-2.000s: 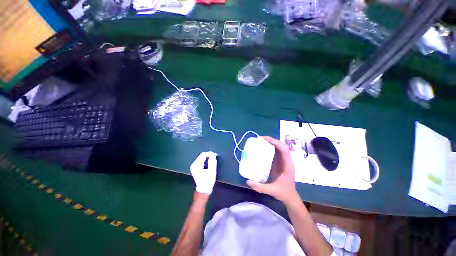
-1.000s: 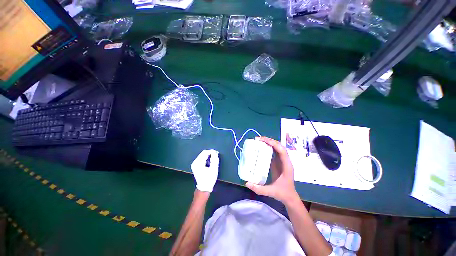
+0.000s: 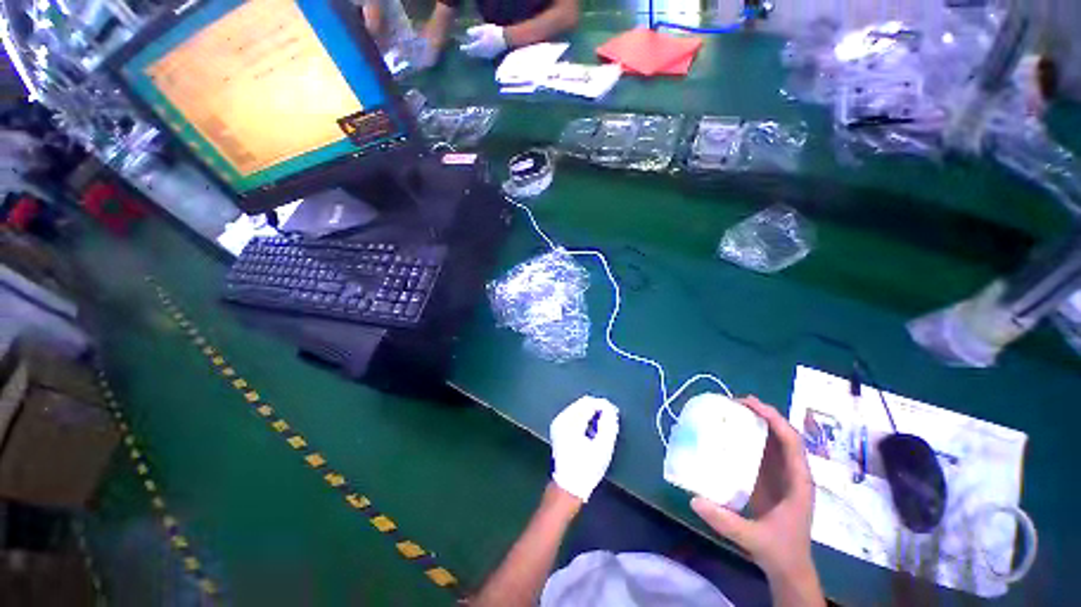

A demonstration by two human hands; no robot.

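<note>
My bare right hand [image 3: 776,504] holds the white device unit [image 3: 715,451] by its right side, above the bench's front edge. A smooth pale face of the unit shows. The white cable [image 3: 614,311] runs from the unit, loops beside it and goes back to a round white and black object [image 3: 528,173]. My white-gloved left hand [image 3: 583,445] is closed around a small black object [image 3: 595,425], left of the unit and apart from it. What the black object is, I cannot tell.
Crumpled clear bag [image 3: 543,304] left of the cable; another bag [image 3: 767,238] behind. Mouse [image 3: 913,480] and white ring [image 3: 1008,543] on the printed sheet [image 3: 984,457]. Keyboard [image 3: 336,276] and monitor [image 3: 267,83] left. Clear trays [image 3: 622,140], red-orange sheet [image 3: 650,51] and another person's gloved hand [image 3: 484,42] at the far side.
The view has swung left and up, so bench things sit further right and another person's hands show. The unit has turned from its detailed side to a smooth face. Both hands keep their holds.
</note>
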